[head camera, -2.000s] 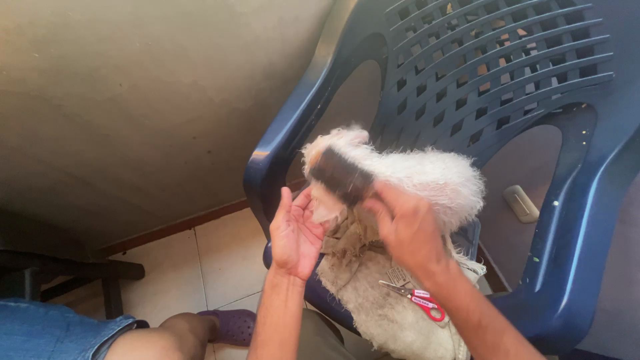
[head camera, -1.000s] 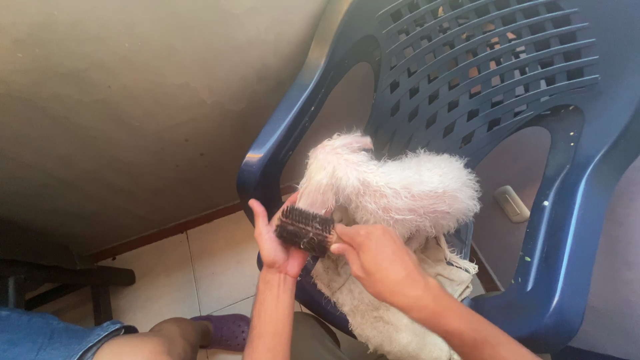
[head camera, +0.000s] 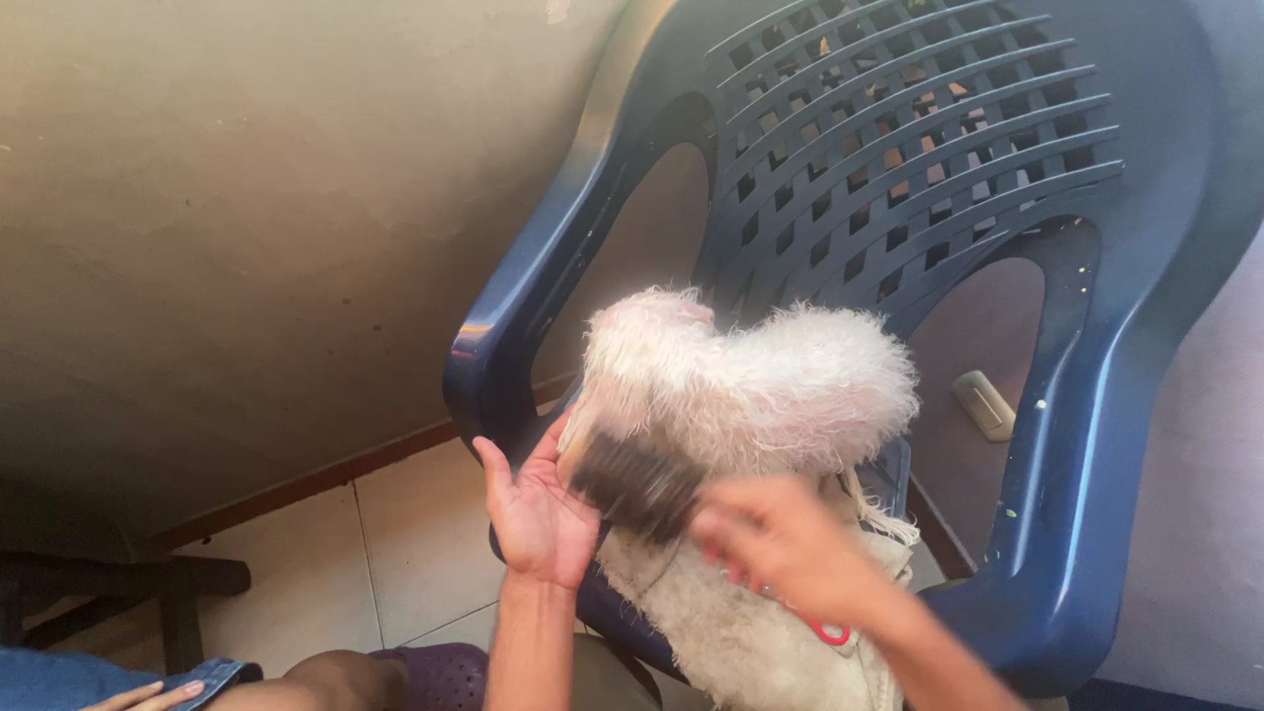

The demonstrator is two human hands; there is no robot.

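Observation:
A small white, curly-haired dog [head camera: 790,390] is on a blue plastic armchair, over a shaggy off-white cloth [head camera: 731,617]. My right hand [head camera: 790,543] is closed on a dark bristle brush [head camera: 642,484], blurred by motion, against the hair at the dog's left end in view. Palm up, my left hand [head camera: 548,509] lies under that hair beside the brush, its thumb spread; whether its fingertips pinch any hair is hidden. Scissors with red handles [head camera: 829,632] rest on the cloth, partly covered by my right hand and forearm.
The blue plastic chair [head camera: 504,316] has arms on both sides and a lattice back. A wall [head camera: 247,247] rises at the left. Low on the left are a dark wooden stool [head camera: 188,583], another person's hand [head camera: 153,696] and a purple clog [head camera: 444,671].
The brush was lower, over my left palm, one second ago; now it is up against the dog's hair. Another person's fingers have come into view at the bottom left.

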